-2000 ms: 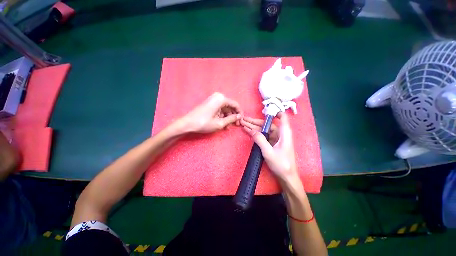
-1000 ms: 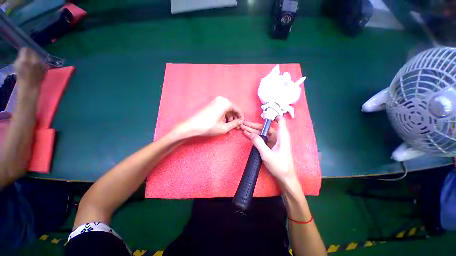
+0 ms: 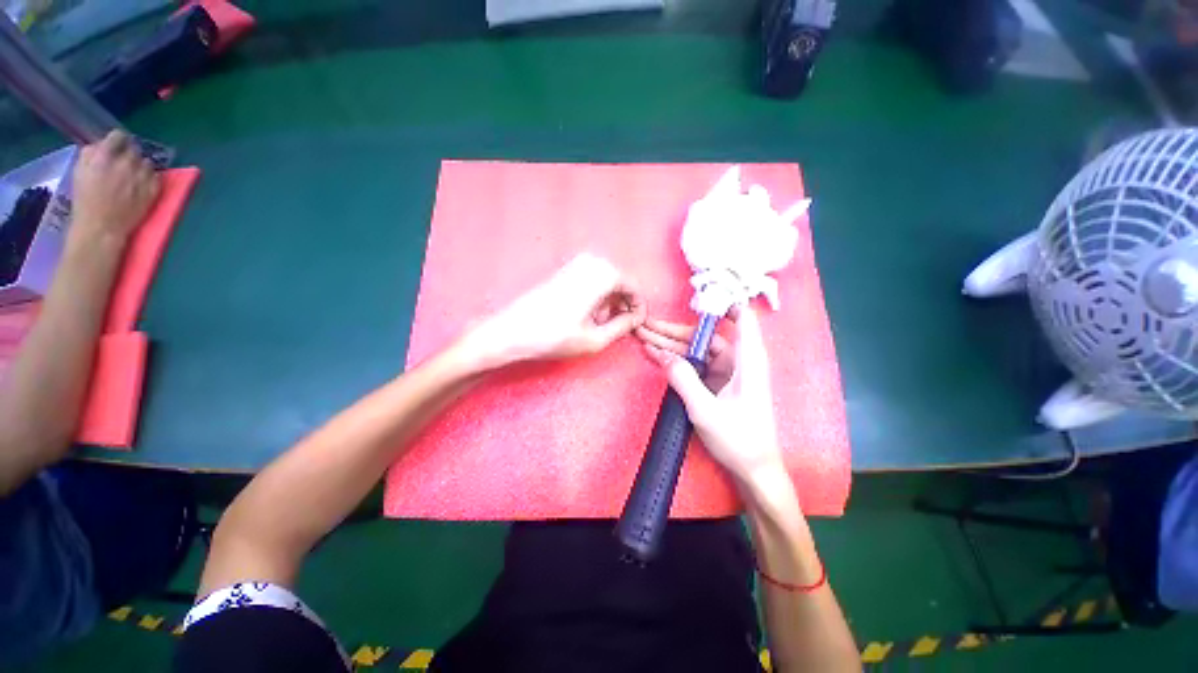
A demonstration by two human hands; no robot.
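Observation:
A mallet with a white cloth-wrapped head (image 3: 742, 242) and a long black grip lies slanted over the red foam mat (image 3: 526, 447), its grip end past the mat's front edge. My right hand (image 3: 731, 394) is around the mallet's shaft near the top of the grip, thumb over it. My left hand (image 3: 585, 310) is left of the mallet, thumb and fingertips pinched together and touching the right fingertips. Anything between those fingertips is too small or hidden to tell.
A white fan (image 3: 1117, 276) stands on the green bench (image 3: 289, 276) at right. At left a person's arm (image 3: 82, 289) reaches over spare red foam (image 3: 118, 381) beside a parts box (image 3: 55, 237). A black device (image 3: 792, 50) and a pale sheet (image 3: 573, 11) are at the back.
The neighbour's arm has come in at left and its hand has shifted right. The view has shifted slightly. My hands and the mallet keep nearly the same pose.

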